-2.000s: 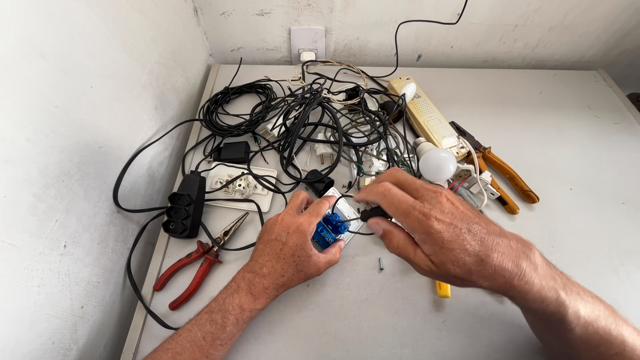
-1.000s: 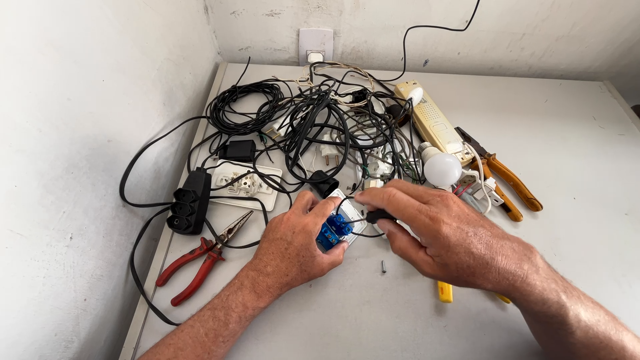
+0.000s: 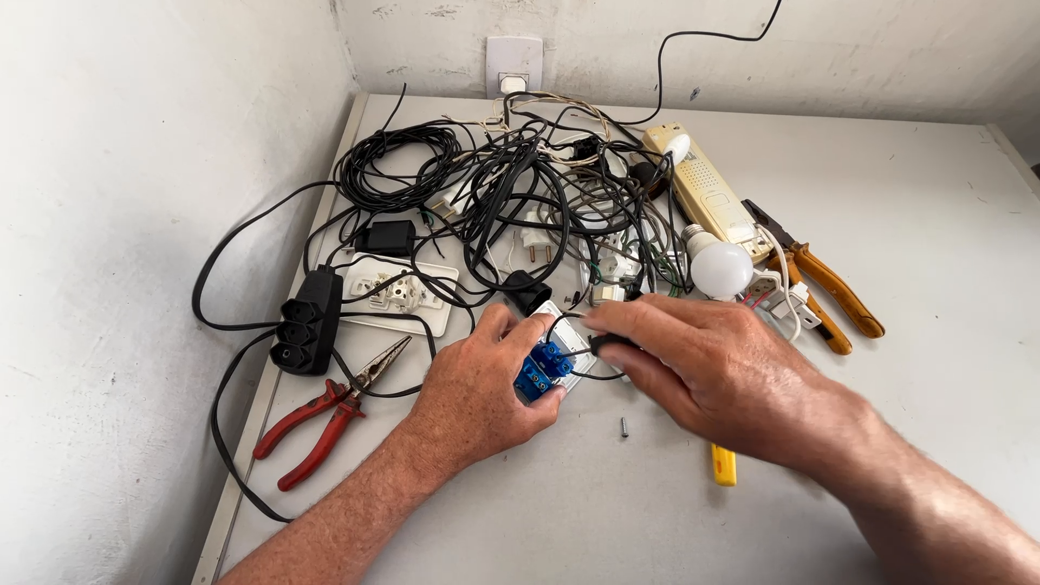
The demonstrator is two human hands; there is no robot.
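Observation:
My left hand [image 3: 487, 382] holds a white wall plate [image 3: 578, 375] with blue terminal modules [image 3: 546, 370] on its back, fingers and thumb around its left side. My right hand [image 3: 707, 357] grips the black handle of a screwdriver [image 3: 611, 343], whose thin shaft reaches left to the blue modules. A black wire loops around the shaft, above and below it, between the modules and my right fingers; its ends are partly hidden. A small screw [image 3: 624, 426] lies on the table just below the plate.
Tangled black cables [image 3: 504, 195] cover the table's back. At left are a black socket strip [image 3: 309, 321], red-handled long-nose pliers [image 3: 333, 414] and a white socket plate [image 3: 443, 321]. At right lie a bulb [image 3: 721, 270], a cream handset-like casing [image 3: 707, 191] and orange-handled pliers [image 3: 841, 292]. A yellow handle [image 3: 723, 465] shows below my right hand.
Both hands keep their hold on the wall plate and the screwdriver. Little else has plainly changed beyond a slight shift of the view.

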